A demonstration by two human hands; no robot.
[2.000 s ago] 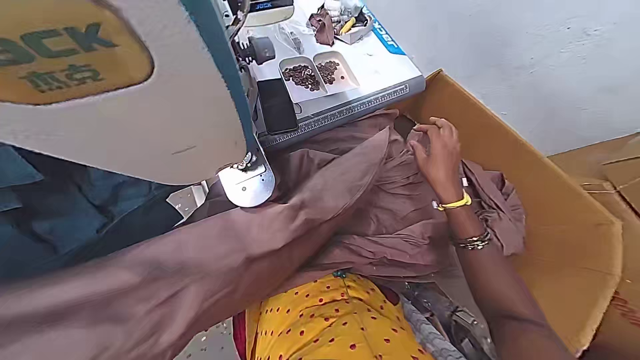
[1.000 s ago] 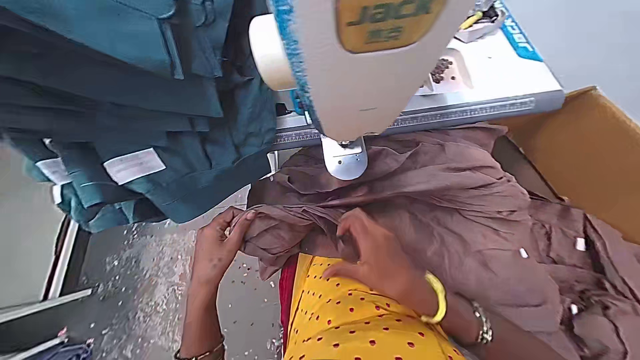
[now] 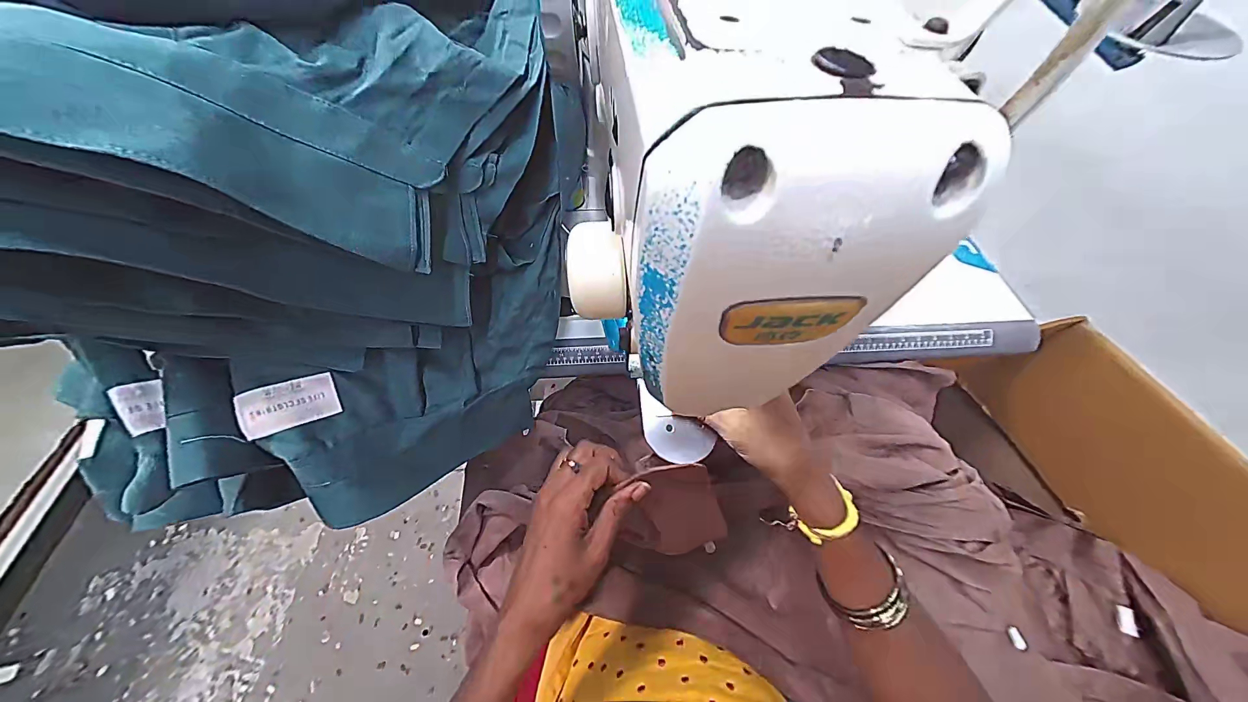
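A white Jack sewing machine (image 3: 780, 244) stands over a mauve-brown garment (image 3: 877, 487) spread beneath it and across my lap. My left hand (image 3: 575, 526), with a ring, pinches a folded edge of the cloth between thumb and fingers, just left of the machine's rounded white metal plate (image 3: 675, 429). A small flap of the garment (image 3: 673, 507) lies between my hands. My right hand (image 3: 775, 444), with a yellow bangle and metal bracelets at the wrist, reaches under the machine head beside that plate; its fingertips are hidden behind the head.
Teal folded garments (image 3: 244, 224) with white labels are piled on the left. A cardboard box (image 3: 1150, 468) stands on the right, with the brown cloth running along it. The table edge bears a ruler strip (image 3: 916, 339). Scraps dot the grey floor (image 3: 292, 585) at lower left.
My right hand has moved from over the cloth near my lap up to the machine head. My left hand, still on the cloth, is closer to the plate. The view has shifted.
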